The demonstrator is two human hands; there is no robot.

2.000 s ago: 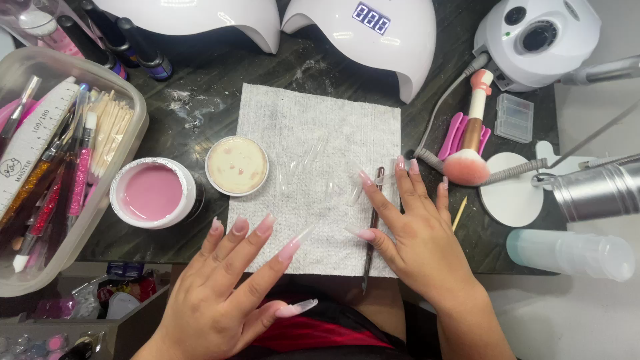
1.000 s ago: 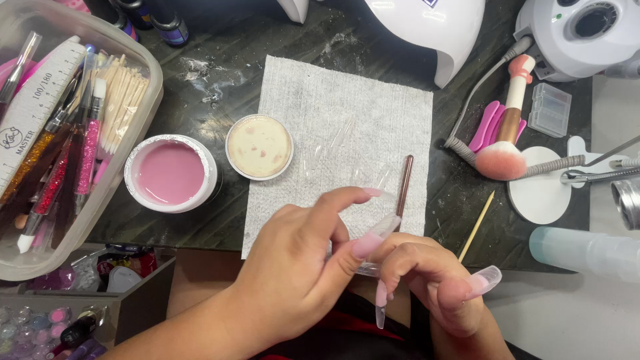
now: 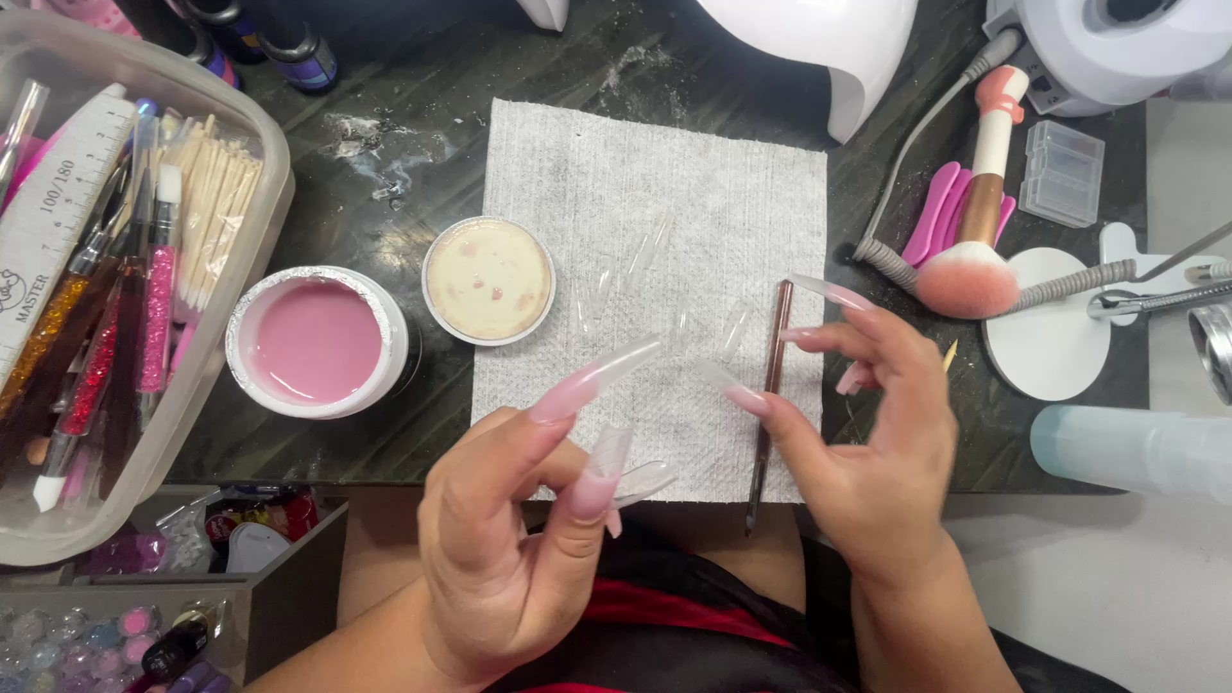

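My left hand [image 3: 520,539], palm turned up, is at the near edge of a white paper towel [image 3: 539,154], its thumb and bent fingers closed around what looks like a clear nail tip [image 3: 645,481]. Its index finger bears a long pink-and-clear nail. My right hand [image 3: 876,433] is over the towel's right edge, thumb and index finger apart, nothing visible between them. Beside its nails lies a slim brown brush or tool [image 3: 770,404]. Several clear nail tips [image 3: 647,252] rest on the towel. An open jar of pink gel [image 3: 318,342] and its round lid [image 3: 489,279] sit at left.
A plastic bin [image 3: 274,183] of brushes, a nail file and wooden sticks stands at left. White lamp housing [image 3: 818,38] is at the back. On the right are a powder brush [image 3: 967,279], pink clips [image 3: 934,212], a coiled cord, a white disc [image 3: 1047,337] and a bottle [image 3: 1126,448].
My hands were spread on the towel, came together over its near edge, and are now apart. My left hand has turned palm up; my right hand has moved beside the slim tool.
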